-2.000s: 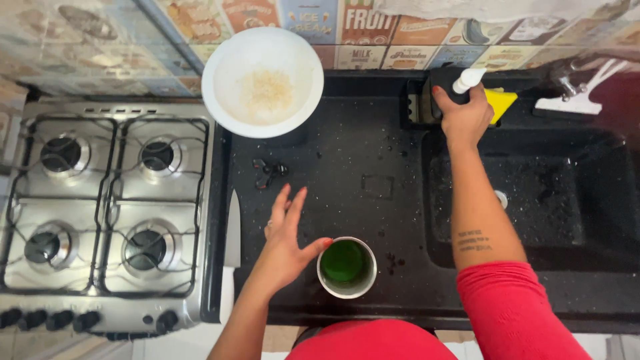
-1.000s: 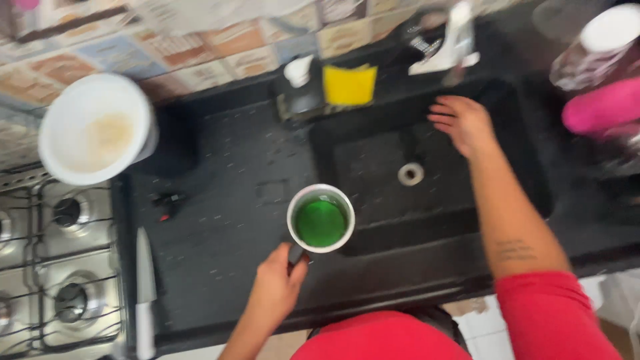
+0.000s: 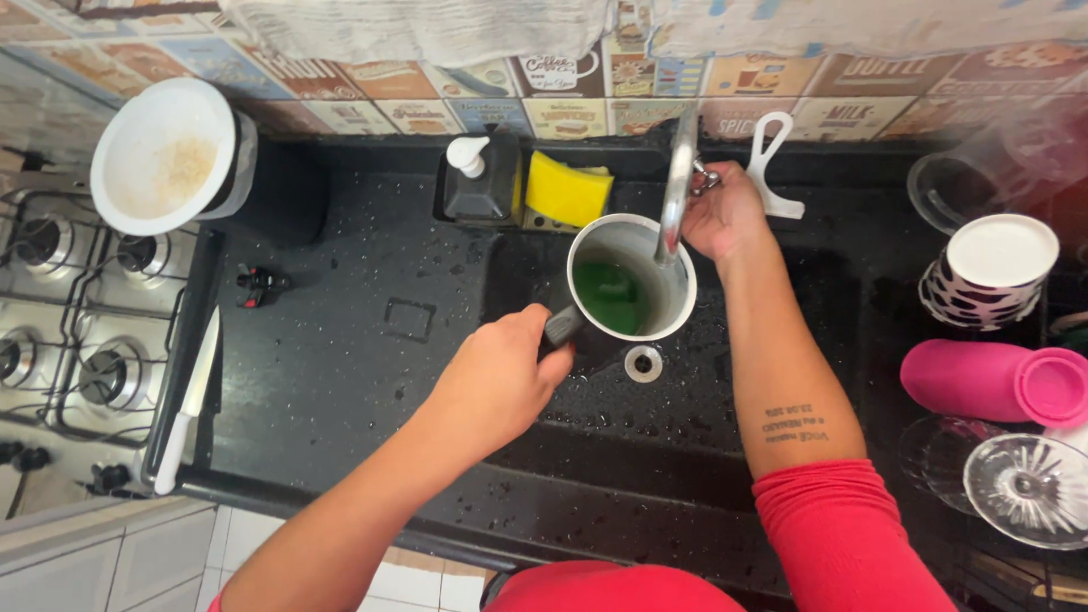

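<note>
My left hand (image 3: 501,374) grips the dark handle of a pot (image 3: 684,297) over the black sink, above the drain (image 3: 643,364). Green liquid (image 3: 608,293) lies in the bottom of the pot. The spout of a metal faucet (image 3: 677,183) reaches over the pot's rim; no stream of water can be made out. My right hand (image 3: 729,212) is at the faucet's small metal handle (image 3: 704,178), its fingers partly hidden behind it. Left of the faucet stand a dark soap dispenser (image 3: 480,183) with a white pump and a yellow sponge (image 3: 568,189).
A white-lidded container (image 3: 161,157) stands at the back left, near the gas stove (image 3: 76,314). A knife (image 3: 191,399) lies by the counter's left edge. A white squeegee (image 3: 773,170) leans behind the sink. At right are a pink bottle (image 3: 977,381), a patterned cup (image 3: 986,272) and glassware (image 3: 1033,489).
My left hand, apart from the pot at first, has taken its handle and carried it right, under the faucet. My right hand has left the soap dispenser and reached the faucet handle. The view has shifted right.
</note>
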